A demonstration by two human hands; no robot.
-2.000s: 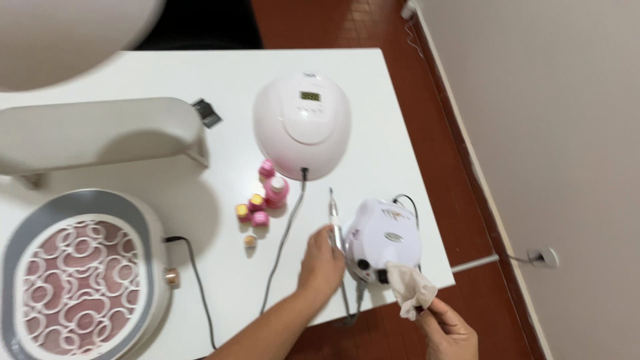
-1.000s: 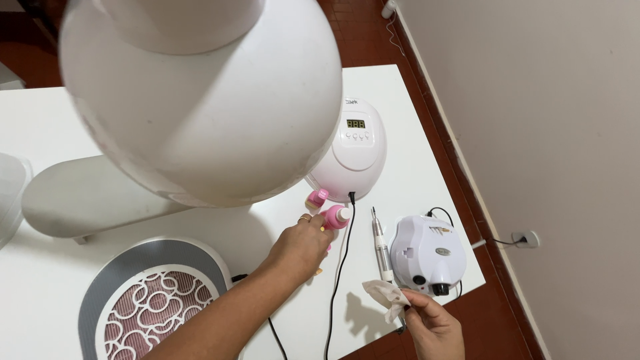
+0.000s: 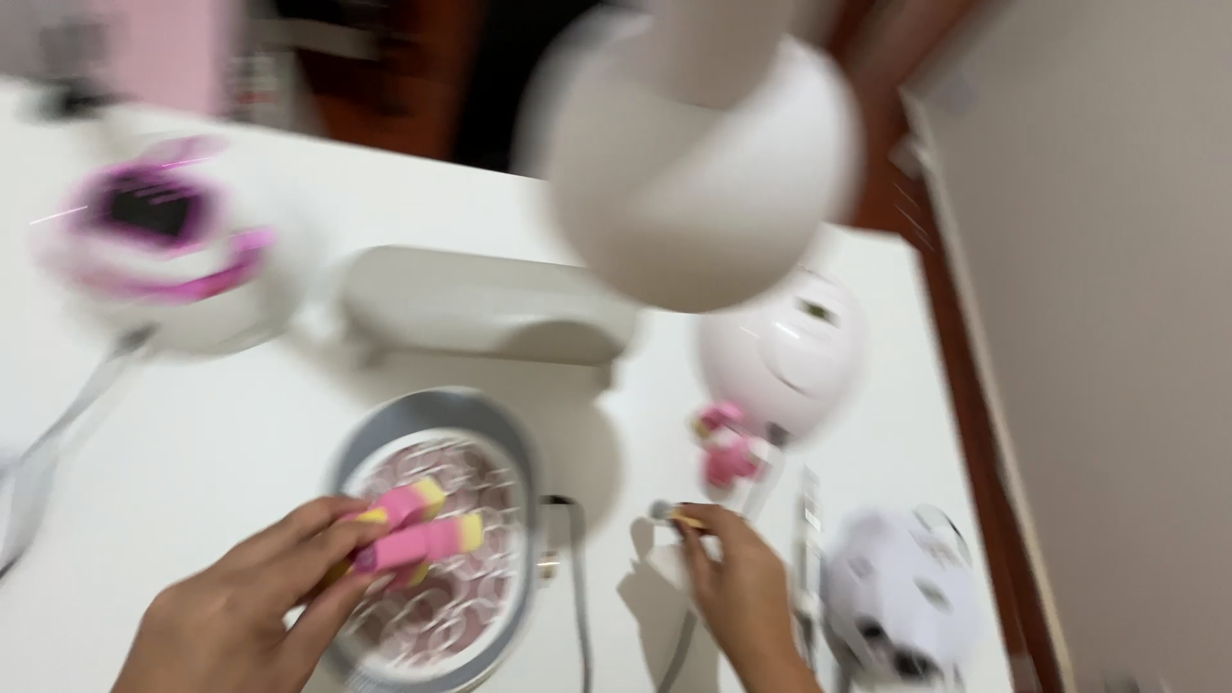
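Observation:
My left hand [image 3: 260, 577] holds several small pink bottles with yellow caps [image 3: 423, 541] above the oval nail dust collector [image 3: 527, 568], which has a grey rim and a white patterned grille. My right hand [image 3: 736, 577] pinches a small object [image 3: 674, 513] with a tan part and a greyish end, just over the white table; blur hides what it is. Pink bottles [image 3: 729, 457] stand beyond this hand, close to the white nail lamp [image 3: 784, 356]. To its right lie the pen-shaped handpiece [image 3: 807, 539] and the white nail drill unit [image 3: 900, 597].
A white rounded lamp head [image 3: 703, 183] hangs over the table [image 3: 404, 202]. Behind the dust collector stands a padded armrest [image 3: 481, 303]. A white and pink device [image 3: 183, 241] with a dark display sits at the left. Cables cross the tabletop, and a wall rises at the right.
The view has swung left. My left hand now holds pink bottles over the dust collector. My right hand has let go of the whitish cloth or tissue seen earlier and holds a small object.

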